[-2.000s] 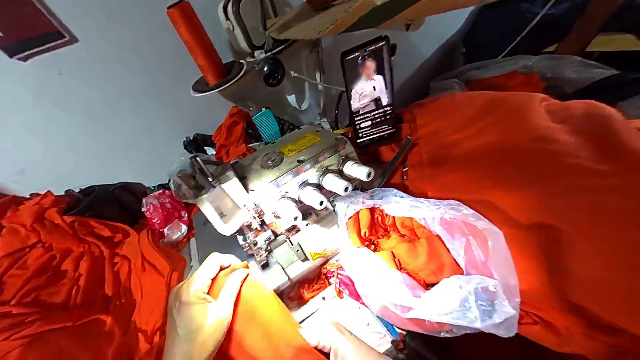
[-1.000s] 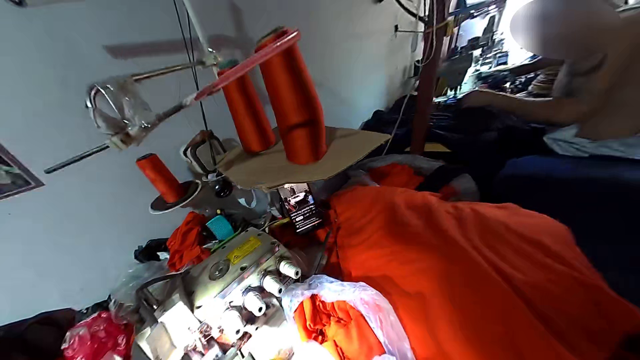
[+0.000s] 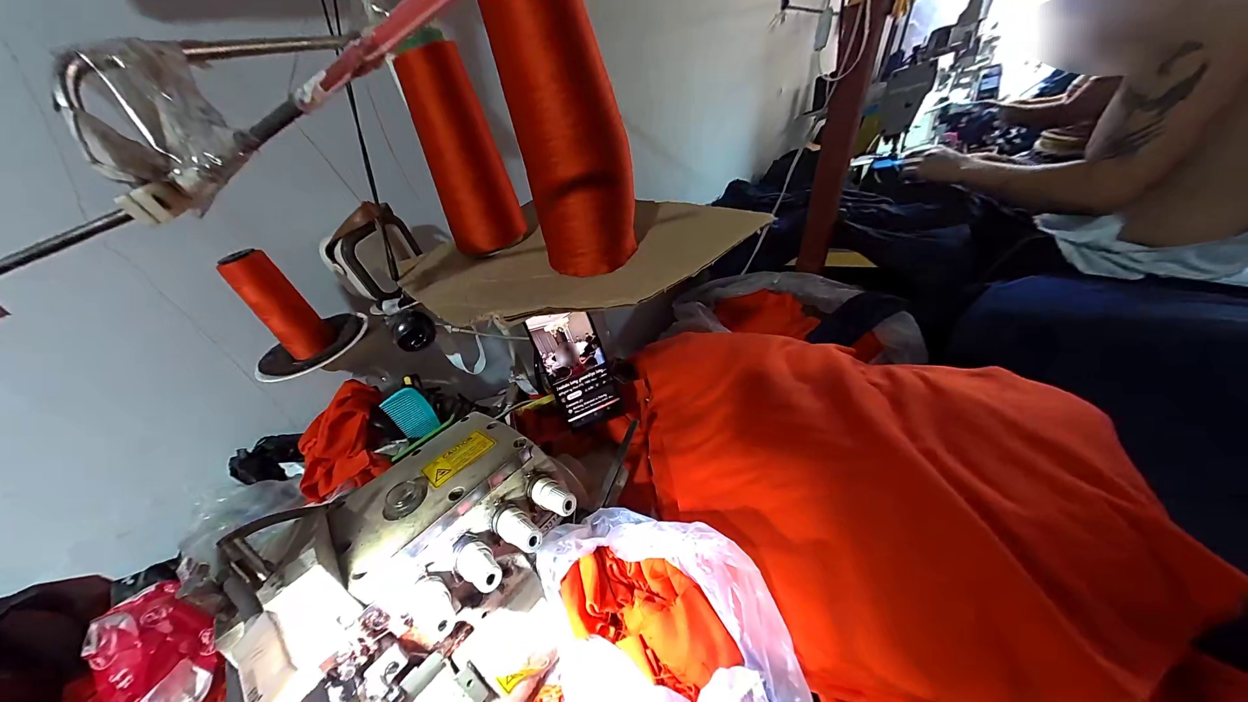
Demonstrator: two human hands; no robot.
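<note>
Neither of my hands shows in the head view. An overlock sewing machine (image 3: 429,507) with several white tension knobs (image 3: 517,527) stands at the lower left, its needle area brightly lit. Against its right side a translucent plastic bag (image 3: 726,565) holds crumpled orange fabric (image 3: 643,614). A large heap of orange fabric (image 3: 907,497) spreads over the right. Two tall orange thread cones, one thicker (image 3: 570,146) and one thinner (image 3: 463,156), stand on a cardboard sheet (image 3: 682,239) above the machine. A smaller orange thread cone (image 3: 278,304) sits on a round holder at left.
A phone (image 3: 573,370) with a lit screen leans behind the machine. A thread stand rod (image 3: 283,122) crosses the upper left. A pink plastic bag (image 3: 151,639) lies lower left. A red post (image 3: 840,136) rises behind the heap. Another person (image 3: 1160,146) works at upper right beside dark fabric.
The view has swung up and to the right. Two seconds ago both my hands were at the machine, the left on orange fabric; now both are out of frame.
</note>
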